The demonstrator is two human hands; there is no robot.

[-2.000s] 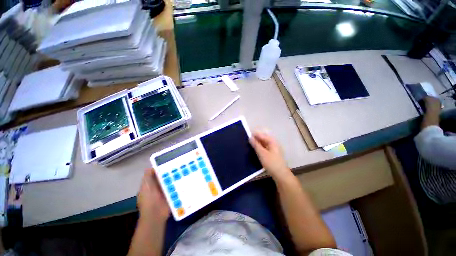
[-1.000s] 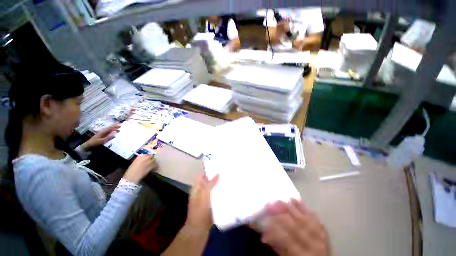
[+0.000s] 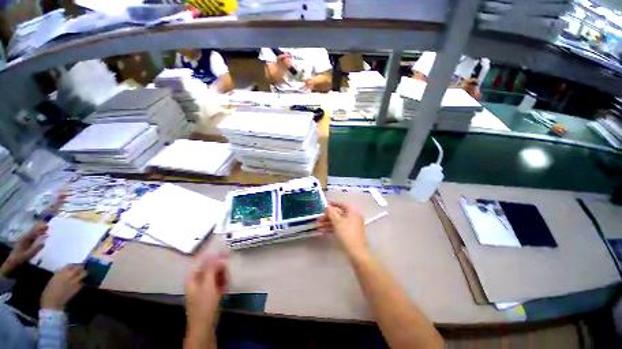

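Observation:
A small stack of open calculator halves (image 3: 277,230) lies on the bench in front of me. Its top one shows two green circuit boards (image 3: 302,204) in a white frame. My right hand (image 3: 346,223) is at the stack's right edge, fingers on the top half's rim. My left hand (image 3: 206,276) is blurred, in front of the stack's left side, touching nothing that I can see; its fingers are hard to make out. White closed units (image 3: 170,217) lie face down left of the stack, slightly askew.
A squeeze bottle (image 3: 427,181) stands behind right; a white stick (image 3: 376,218) lies nearer. A white and black panel half (image 3: 510,223) lies on cardboard (image 3: 539,269) at right. Tall white piles (image 3: 273,140) stand behind. Another person's hands (image 3: 63,286) hold a white slab at left.
The white unit that was in my hands is out of them; another slab now lies on the left one. My right hand has moved to the circuit-board stack. The view has turned back right.

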